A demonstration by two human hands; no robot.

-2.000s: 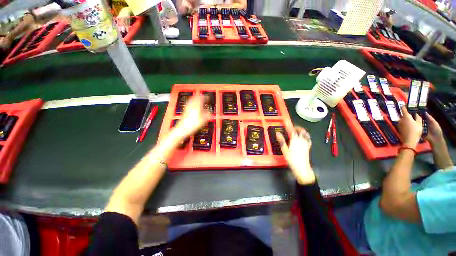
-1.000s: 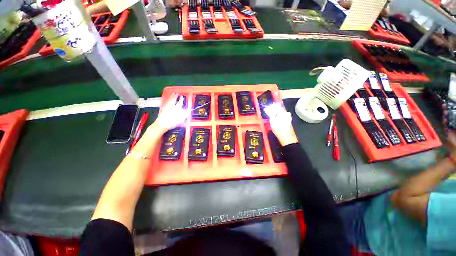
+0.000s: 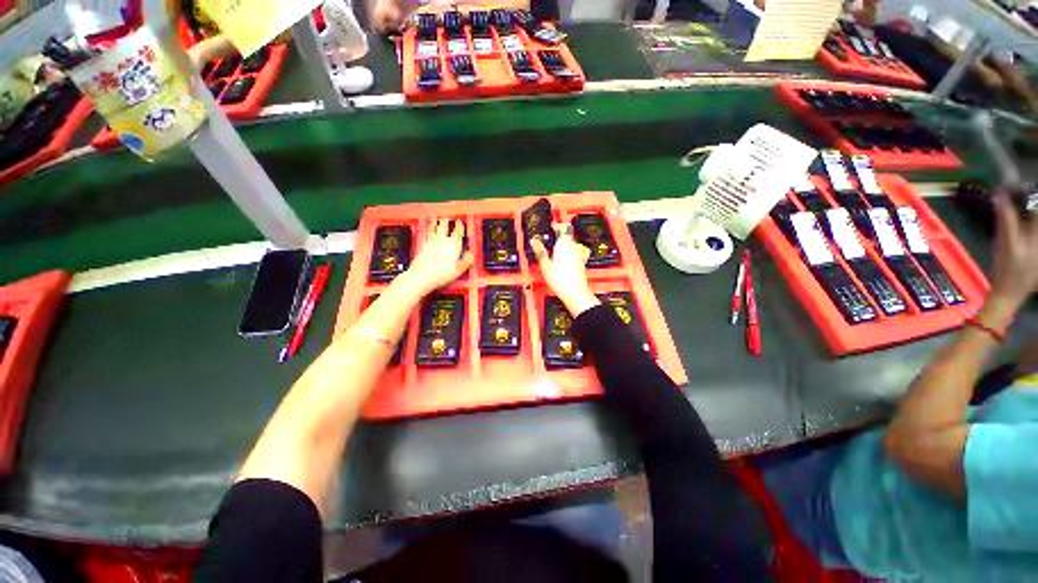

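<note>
The red tray [image 3: 367, 393] lies on the dark green surface with closed black flip phones in two rows of slots. My left hand [image 3: 438, 257] lies over the second slot from the left in the far row and hides most of it; whether it grips a phone there I cannot tell. My right hand [image 3: 565, 269] holds a black flip phone [image 3: 537, 220] by its edge, tilted up at the fourth far slot. Closed phones with gold marks lie in the near row, such as this flip phone [image 3: 500, 320]. My forearms partly cover the near row's outer phones.
A smartphone [image 3: 274, 293] and red pens [image 3: 305, 310] lie left of the tray. A white fan-like device [image 3: 695, 244] and more red pens [image 3: 752, 305] stand or lie right. Another tray [image 3: 843, 338] holds open phones. A person's arm [image 3: 950, 370] is at far right. A grey post [image 3: 245, 188] rises at left.
My left hand has moved right from the first far slot to the second. My right hand has moved left from the fifth far slot to the fourth, where a phone is now tilted up.
</note>
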